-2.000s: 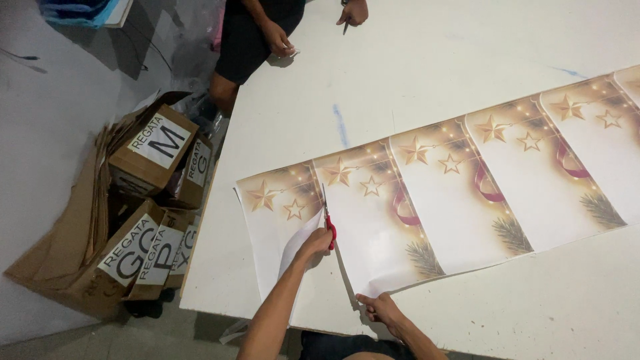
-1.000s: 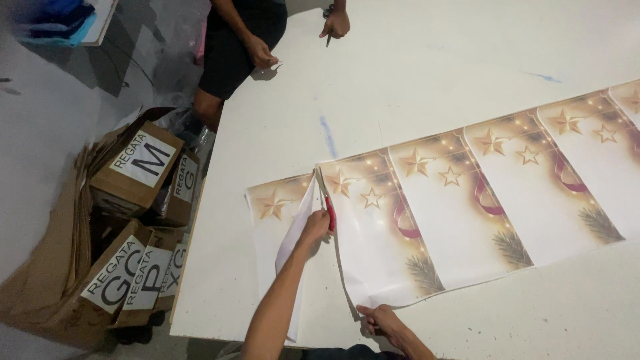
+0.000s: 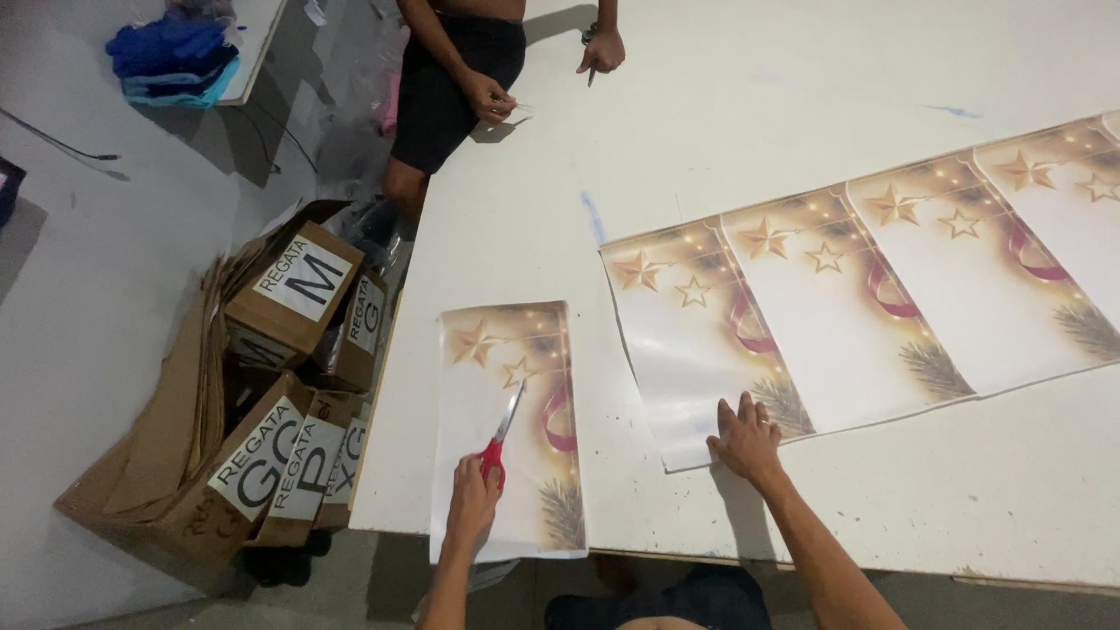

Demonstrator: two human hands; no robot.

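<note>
My left hand (image 3: 472, 499) grips red-handled scissors (image 3: 500, 446), whose blades point up over a separate printed panel (image 3: 499, 350) with stars, a ribbon and a pine sprig. This panel lies at the table's left, its lower end slightly past the front edge. My right hand (image 3: 745, 437), fingers spread, rests on the lower part of the first panel of a long printed sheet (image 3: 682, 367), which repeats the same pattern and runs out of view at the right. Bare table lies between the cut panel and the sheet.
The white table (image 3: 507, 219) bears blue marks. A person stands at its far left, one hand (image 3: 604, 51) holding a dark tool, the other (image 3: 490, 98) a small thin item. Cardboard boxes (image 3: 293, 271) with size labels stand left on the floor. Folded blue cloths (image 3: 171, 57) lie on another table.
The end panel has come apart from the long sheet and lies to its left. My left hand has moved away from the cut line with the scissors; my right hand now rests spread on the sheet.
</note>
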